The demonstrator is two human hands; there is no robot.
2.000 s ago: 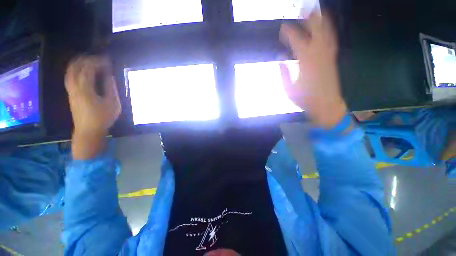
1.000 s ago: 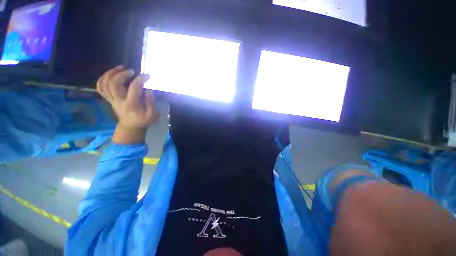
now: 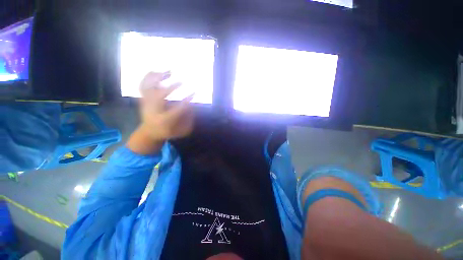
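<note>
Two tablets with bright white screens lie side by side in black trays, the left tablet (image 3: 170,56) and the right tablet (image 3: 284,81). My left hand (image 3: 165,109) is blurred over the lower part of the left tablet's screen, fingers apart, holding nothing; whether it touches the screen I cannot tell. My right forearm (image 3: 350,223) is raised close to the camera at lower right, with a blue wrist strap (image 3: 335,194); no fingers of my right hand show.
A tablet with a blue-purple screen (image 3: 15,51) is at the far left. Part of another lit screen (image 3: 337,2) shows at the top right. Blue stools stand left (image 3: 91,134) and right (image 3: 406,162) on the grey floor. A blue-clothed person (image 3: 25,134) is at the left.
My left hand has moved from the left tablet's edge over its screen. Earlier my right hand was over the right tablets; it has since dropped towards the camera. The view has shifted and turned.
</note>
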